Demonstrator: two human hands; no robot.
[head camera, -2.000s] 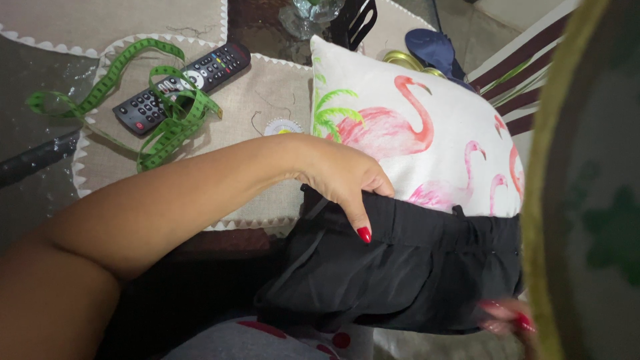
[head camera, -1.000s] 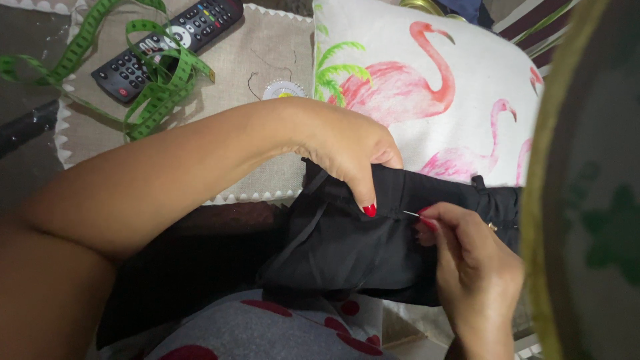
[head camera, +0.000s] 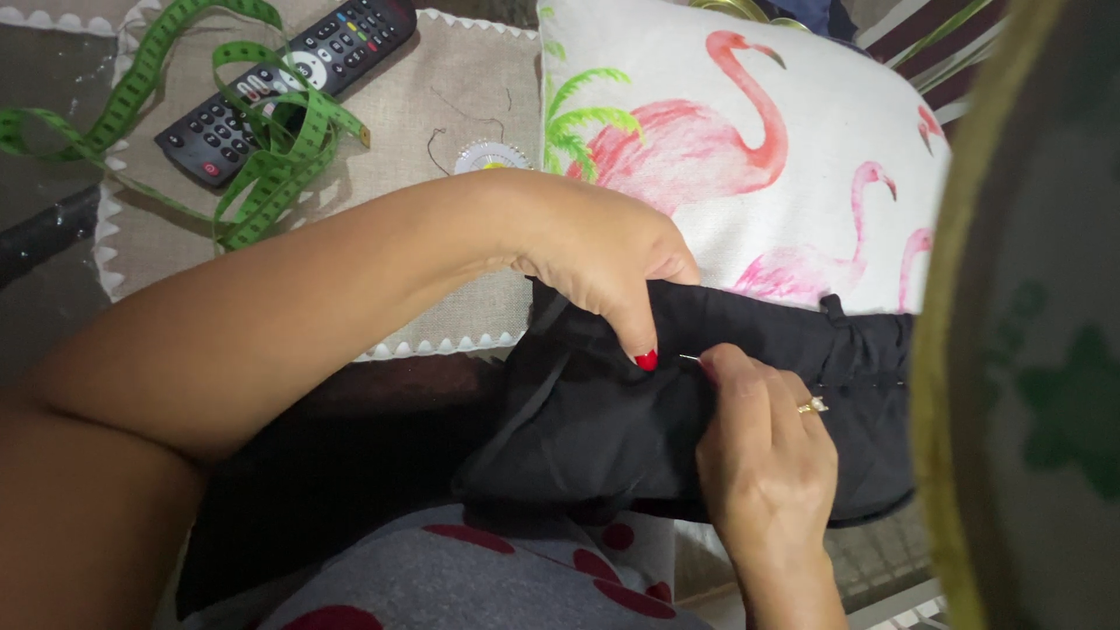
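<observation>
A black cloth garment (head camera: 604, 420) with a gathered waistband and a belt loop lies across my lap and against a flamingo-print cushion (head camera: 665, 149). My left hand (head camera: 612, 254) grips the waistband's upper edge, thumb in front and fingers hidden behind it. Just right of that thumb, my right hand (head camera: 761, 437) pinches a thin needle (head camera: 689, 357) between thumb and forefinger, its end pointing left at the cloth. Whether the tip is in the fabric I cannot tell. A ring sits on one right finger.
On a beige placemat (head camera: 437, 70) with a scalloped edge lie a black remote control (head camera: 289, 87), a tangled green tape measure (head camera: 306, 149), a round pin wheel (head camera: 490, 156) and loose dark threads. A blurred round object with a yellow rim (head camera: 962, 315) fills the right side.
My right hand, low and blurred near the garment's lower right two seconds ago, has come up beside my left thumb with the needle. My left hand keeps its hold on the waistband.
</observation>
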